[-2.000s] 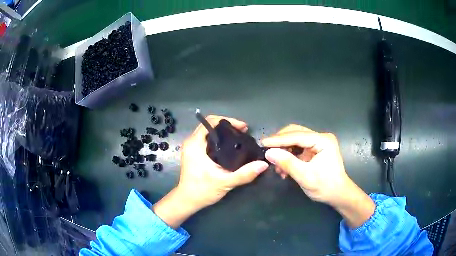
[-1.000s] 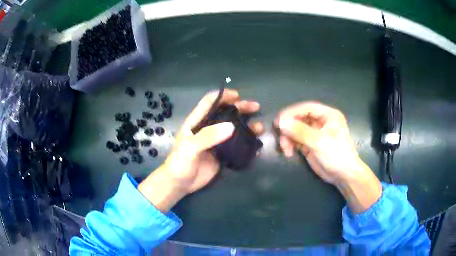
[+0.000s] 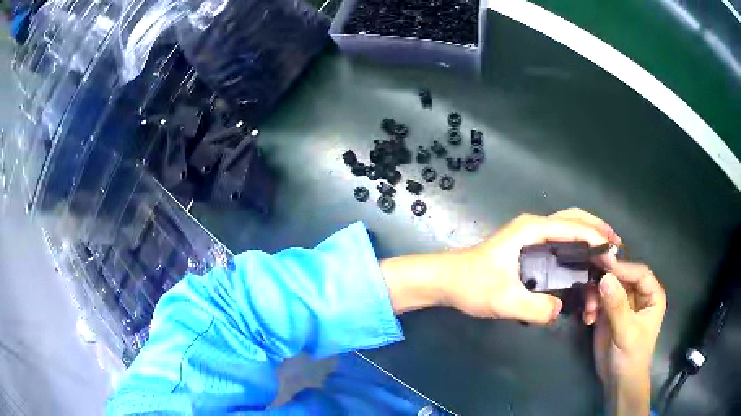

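Observation:
My left hand [image 3: 504,268] holds a black plastic part with its greyish face [image 3: 552,270] turned up, right of centre. Its thumb lies along the lower side and its fingers along the upper side. My right hand [image 3: 630,313] has its fingertips closed on the part's right end. Whether a small ring is between these fingertips is hidden. A loose pile of small black rings [image 3: 392,158] lies on the green bench, up and left of my hands.
A translucent bin [image 3: 406,45] full of small black pieces stands at the top. Several dark parts [image 3: 236,175] lie at the left beside clear plastic trays [image 3: 97,203] and a plastic bag [image 3: 252,53]. The screwdriver's pale band [image 3: 695,357] shows at lower right. A pale rail [image 3: 626,69] curves behind.
The view has swung left, so bin and rings appear further right. The part has turned to show its greyish face. My right hand, apart from it one second ago, is at its end again.

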